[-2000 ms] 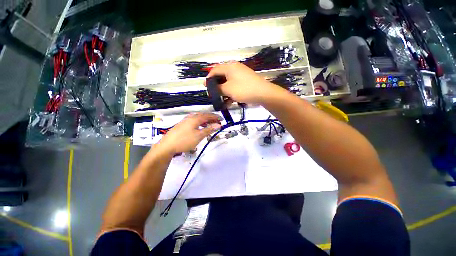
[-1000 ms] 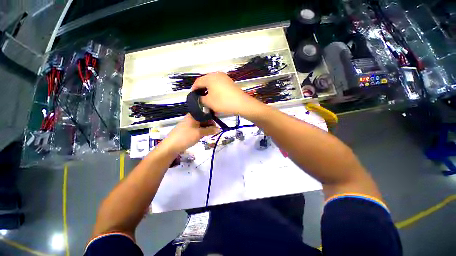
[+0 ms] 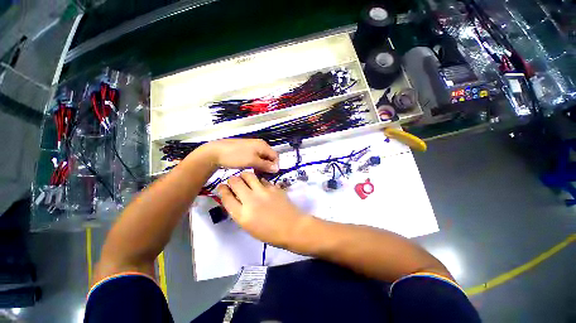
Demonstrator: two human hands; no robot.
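The black wire harness [image 3: 322,163] stretches across the white layout board [image 3: 398,205], with several branches and small connectors. My left hand [image 3: 243,154] reaches over the harness from behind, its fingertips closed on it left of centre. My right hand [image 3: 268,211] is in front, crossed to the left, with bent fingers at the same stretch; its fingertips are partly hidden, so its grip cannot be told. A black cable hangs down below my right hand. A black block [image 3: 218,214] lies at the board's left. The black tape roll is not visible.
A cream tray [image 3: 252,66] with cut wire bundles stands behind the board. A red ring [image 3: 364,188] lies on the board, and a yellow-handled tool [image 3: 406,138] at its right edge. Spare tape rolls [image 3: 383,66] and a grey machine [image 3: 422,76] stand right. Bagged harnesses [image 3: 101,139] lie left.
The black tape roll, earlier in my right hand, has gone from view. My right hand has come down and left, in front of the harness. My left hand has moved up behind it.
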